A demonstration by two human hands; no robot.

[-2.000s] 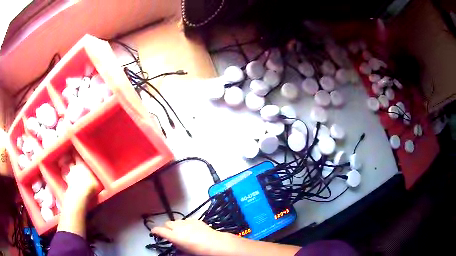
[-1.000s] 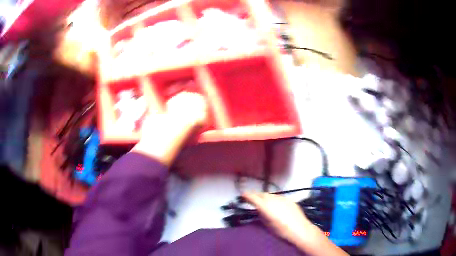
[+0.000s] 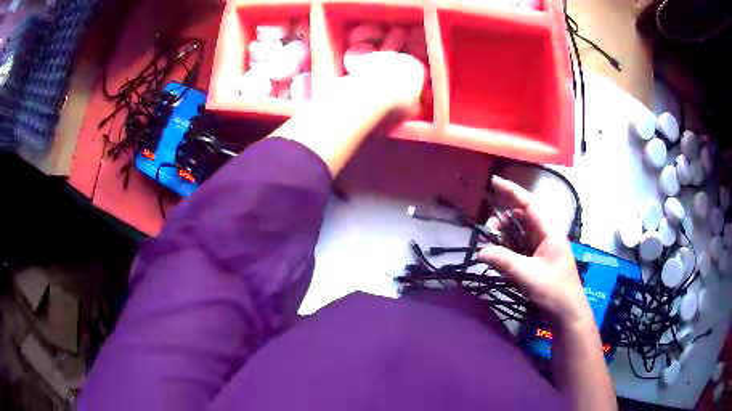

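Note:
The red divided tray [image 3: 502, 144] stands at the top centre, with round white units [image 3: 277, 60] in its cells and an empty cell at the right. My left hand [image 3: 385, 84] reaches into the middle front cell; its fingers are overexposed and partly hidden, so its hold is unclear. My right hand [image 3: 534, 249] is over the bunch of black charging cables [image 3: 449, 277], fingers curled and apart around some cables; a firm grip cannot be made out. The blue charging hub [image 3: 602, 277] lies to its right, partly behind my wrist.
A second blue hub [image 3: 178, 132] with tangled cables lies on the red surface [image 3: 120, 189] at left. Many white discs [image 3: 668, 181] lie on the white sheet [image 3: 614, 112] at right. Bluish packaging [image 3: 40, 72] is at far left, and cardboard pieces [image 3: 48, 345] are below the bench.
The view has swung left, bringing the second hub fully into sight. My right hand has lifted from lying flat by the cables, its fingers now curled. My left hand remains in the tray cell.

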